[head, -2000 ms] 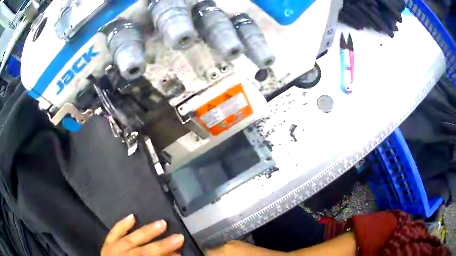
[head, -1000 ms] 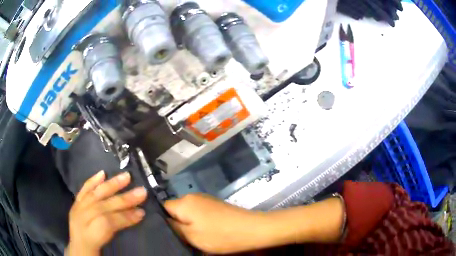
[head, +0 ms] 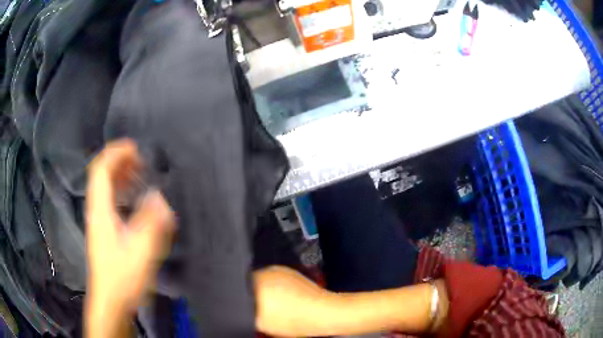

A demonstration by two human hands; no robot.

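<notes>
Dark grey fabric panel [head: 192, 145] hangs from the machine's needle area [head: 218, 20] at the top down over the table's left end toward the wearer. My left hand [head: 129, 214] is blurred, over the cloth at lower left, with thumb and fingers apart and no cloth visibly between them. My right hand [head: 274, 300] reaches in from the right at the bottom; its fingers are hidden behind the panel, so its grip cannot be told.
More dark cloth [head: 66, 99] is heaped at left. The orange label [head: 325, 25] and grey recess [head: 304, 92] sit right of the needle area. Thread snips [head: 468, 30] lie on the white table [head: 423, 112]. A blue basket [head: 509, 198] with dark cloth stands right, below the table edge.
The view has shifted down, so the machine sits higher in the picture. My left hand has come away from the seam edge near the presser foot. My right hand has moved lower, behind the panel.
</notes>
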